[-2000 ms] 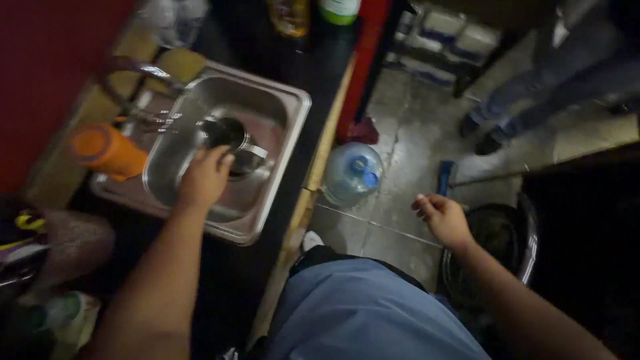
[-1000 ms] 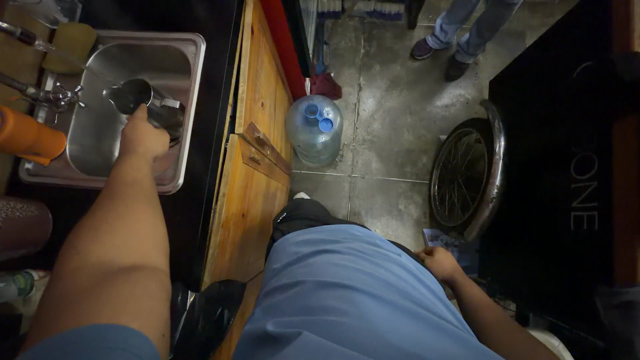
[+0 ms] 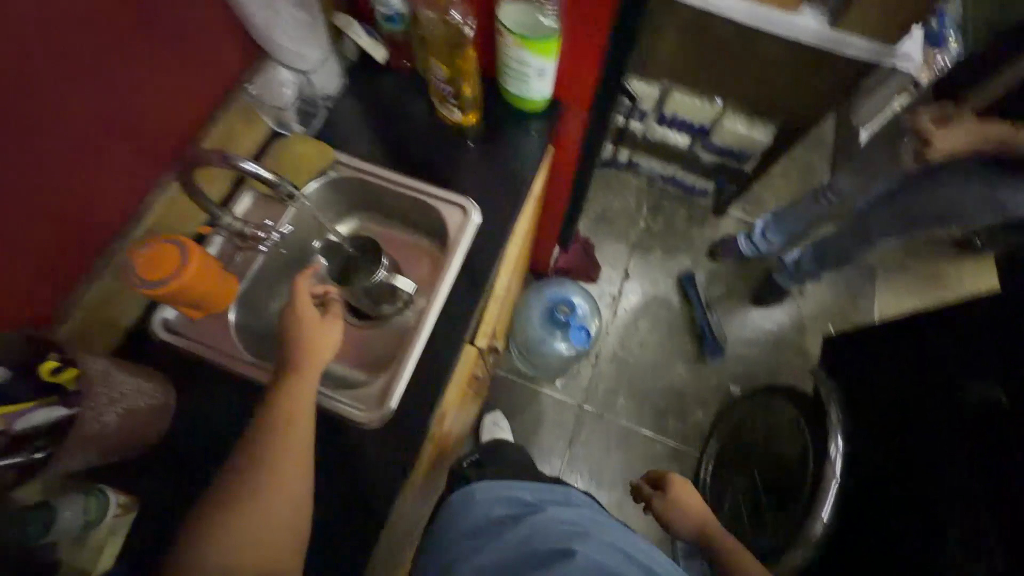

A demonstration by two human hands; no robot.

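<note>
My left hand (image 3: 314, 320) is over the left side of the stainless steel sink (image 3: 392, 392), its fingers loosely curled with nothing seen between them. Just right of the fingertips, a metal pitcher (image 3: 360, 264) with a handle stands in the basin, under the thin stream from the curved faucet (image 3: 240, 172). An orange bottle (image 3: 184, 274) lies on the sink's left rim, and a yellowish sponge (image 3: 298, 160) rests behind the faucet. My right hand (image 3: 668, 500) hangs above the floor beside my body, fingers partly curled, and seems to hold nothing. Blur hides finer detail.
A large clear water jug (image 3: 554, 332) stands on the floor by the wooden counter edge (image 3: 512, 264). A wheel (image 3: 760, 472) is at lower right. Bottles (image 3: 528, 60) line the counter's back. Another person's legs (image 3: 848, 216) and hand (image 3: 948, 134) are at upper right.
My left hand was at the pitcher and is now off it, to its left. My right hand has moved out from beside my shirt. The view has turned.
</note>
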